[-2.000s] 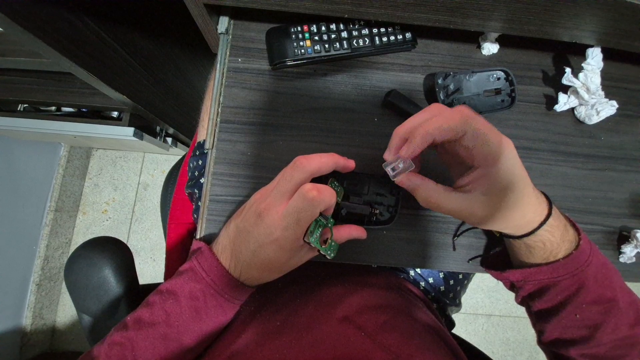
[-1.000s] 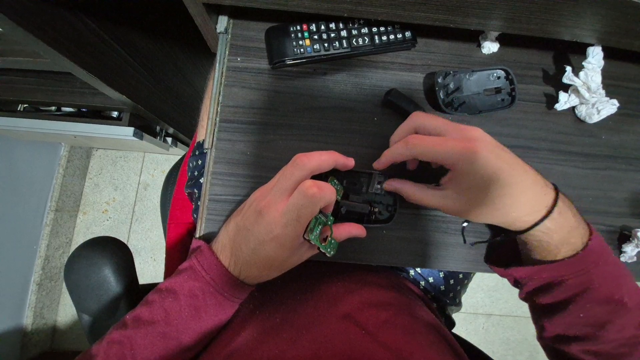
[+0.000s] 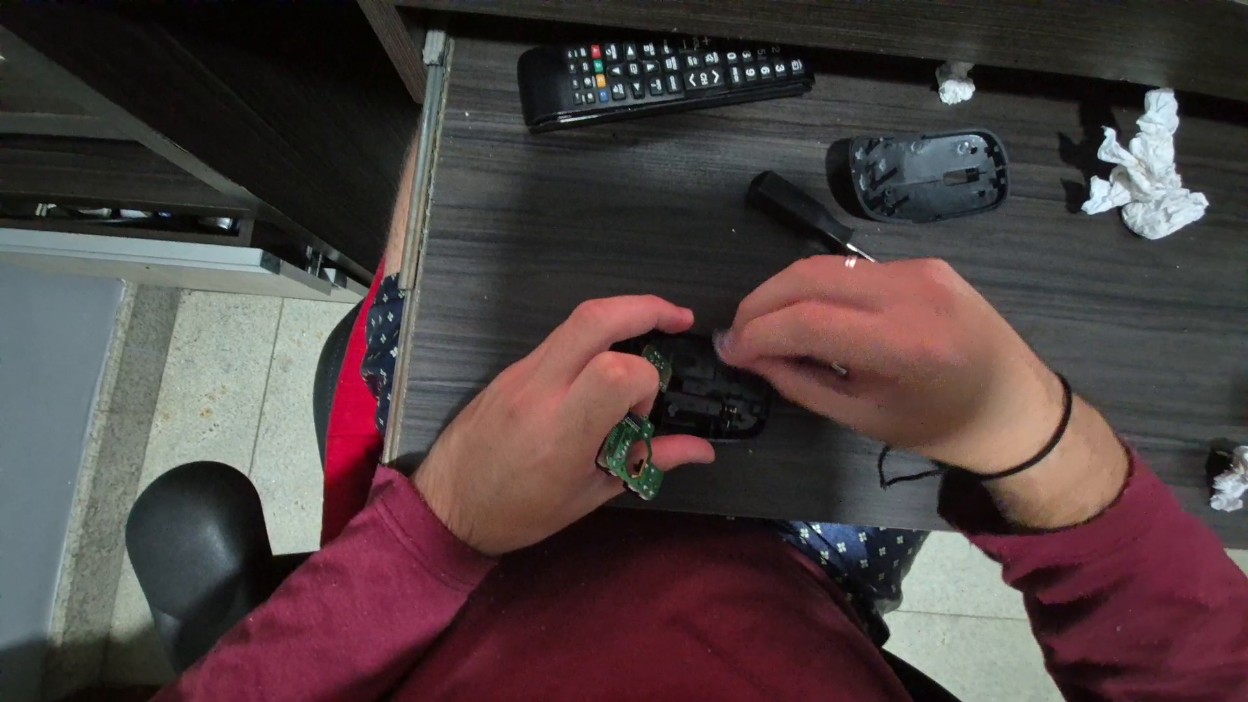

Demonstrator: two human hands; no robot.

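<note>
My left hand [image 3: 556, 419] holds a green circuit board [image 3: 632, 456] in its curled fingers; its index finger and thumb reach around the left end of a black computer mouse base [image 3: 717, 395] on the dark wood surface. Just above the right part of that base, my right hand [image 3: 868, 346] pinches a small clear plastic piece [image 3: 723, 346], mostly covered by the fingertips. A screwdriver [image 3: 799, 210] with a black handle lies beyond my right hand, its tip hidden. The black mouse top shell [image 3: 931, 175] rests farther back with its inner side up.
A black remote control [image 3: 668, 83] lies at the back left. Crumpled white paper [image 3: 1146, 175] sits at the back right, a smaller wad [image 3: 955, 84] near the back edge and another [image 3: 1230, 480] at the far right. A metal rail [image 3: 424, 175] runs along the left edge.
My right hand went from above the mouse base down to it with the clear piece, then lifted slightly away, the piece still between its fingertips. My left hand has stayed in place.
</note>
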